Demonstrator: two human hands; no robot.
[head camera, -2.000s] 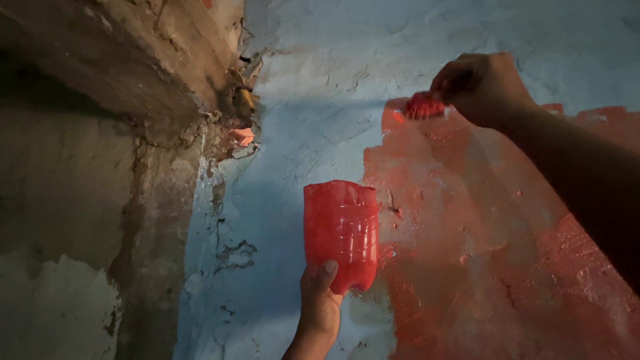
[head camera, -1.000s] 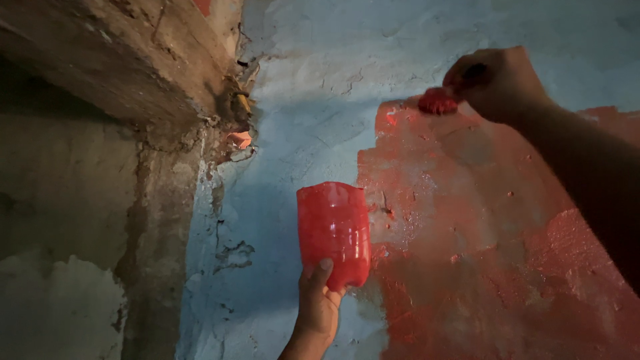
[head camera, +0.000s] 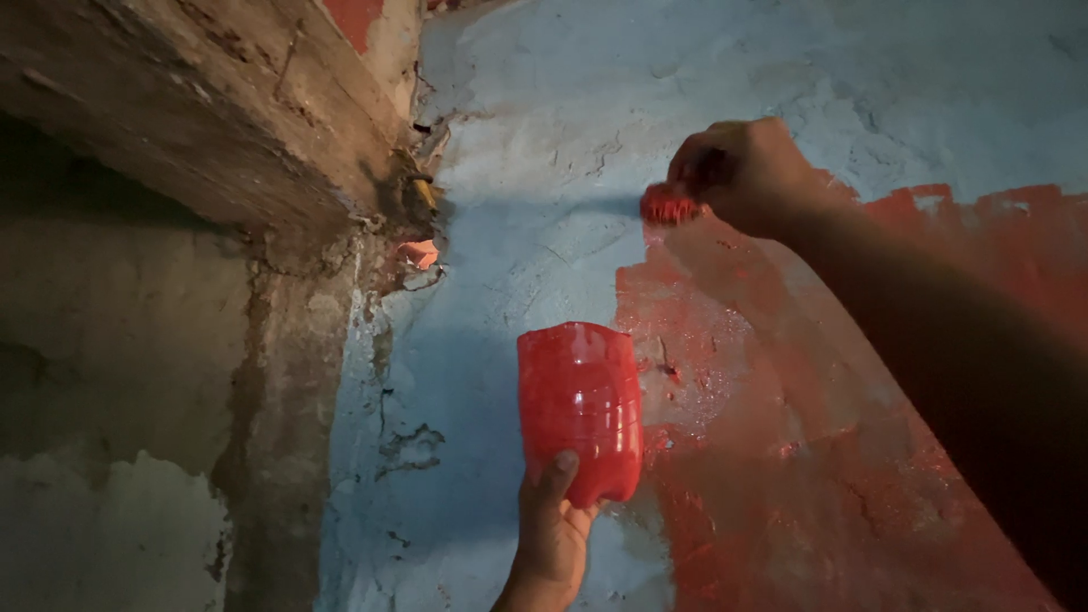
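Note:
My left hand (head camera: 557, 518) grips the base of a cut-off plastic bottle (head camera: 580, 408) coated in red paint, held upright at the middle of the view. Up and to the right, my right hand (head camera: 739, 174) is closed on a paintbrush, whose red-soaked bristles (head camera: 670, 204) are at the upper left edge of the red area. Most of the brush's handle is hidden by my fingers. Behind both hands is a plaster wall (head camera: 527, 255), pale blue at the left and top, with red paint (head camera: 816, 382) spread over its right part, wet and shiny in places.
A rough beam (head camera: 238, 110) juts from the upper left and meets the wall at a broken corner, where an orange fragment (head camera: 418, 253) and a yellowish piece (head camera: 425, 194) show. Below it stands a stained, peeling wall (head camera: 119, 340). Cracks (head camera: 412, 446) mark the blue plaster.
My right hand and the brush have moved left relative to the bottle, along the top edge of the red area. My left hand still holds the bottle.

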